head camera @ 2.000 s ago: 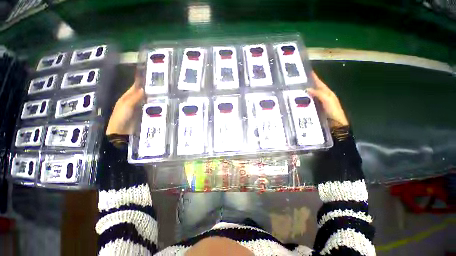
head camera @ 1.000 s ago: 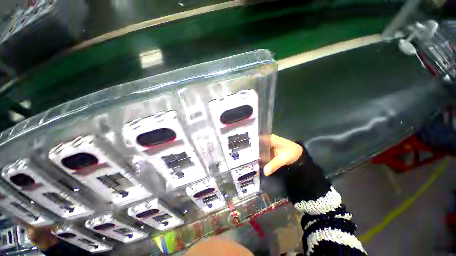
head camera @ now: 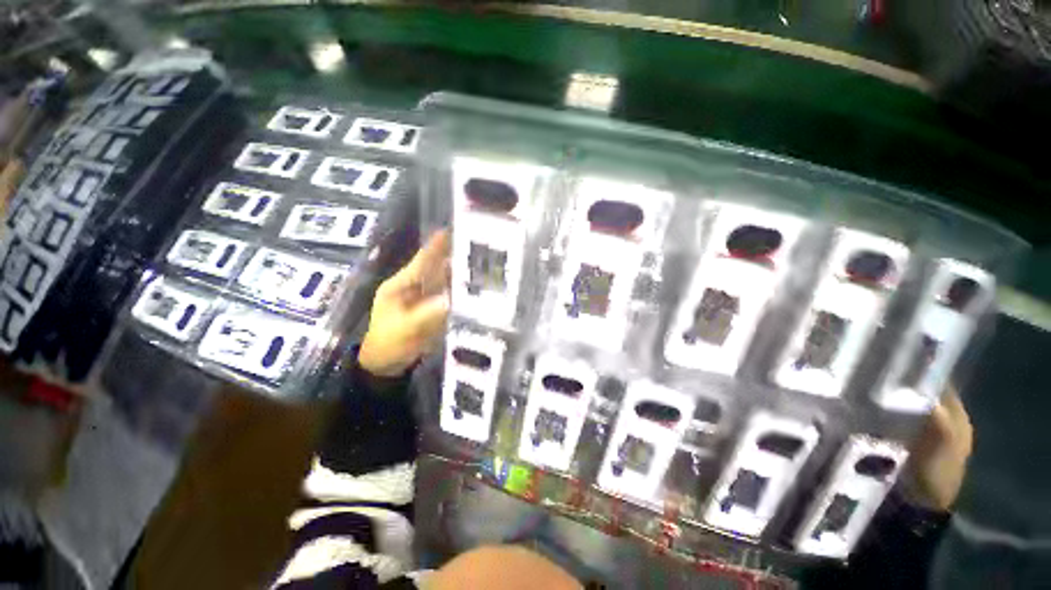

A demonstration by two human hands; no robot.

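Note:
A clear plastic tray (head camera: pixel 680 150) is held up in front of me, tilted, with its far edge raised towards the camera. It holds two rows of handsets (head camera: pixel 720 305) with white backs and dark ovals towards the far side. My left hand (head camera: pixel 406 309) grips the tray's left edge. My right hand (head camera: pixel 943 455) grips its right edge, partly hidden behind the tray and slightly blurred. The printed work mat (head camera: pixel 513 475) shows only partly below the tray.
A filled side tray (head camera: pixel 302 251) with white backs lies to the left. Beyond it at far left stands a dark stack with another tray (head camera: pixel 69 190) on top. The green bench (head camera: pixel 461 58) with a pale edge strip (head camera: pixel 738 40) runs across the back. Part of another person shows at the far left edge.
The view has swung left, bringing the side tray and stack back into sight. The held tray now appears right of centre and tilted, and both hands still hold it.

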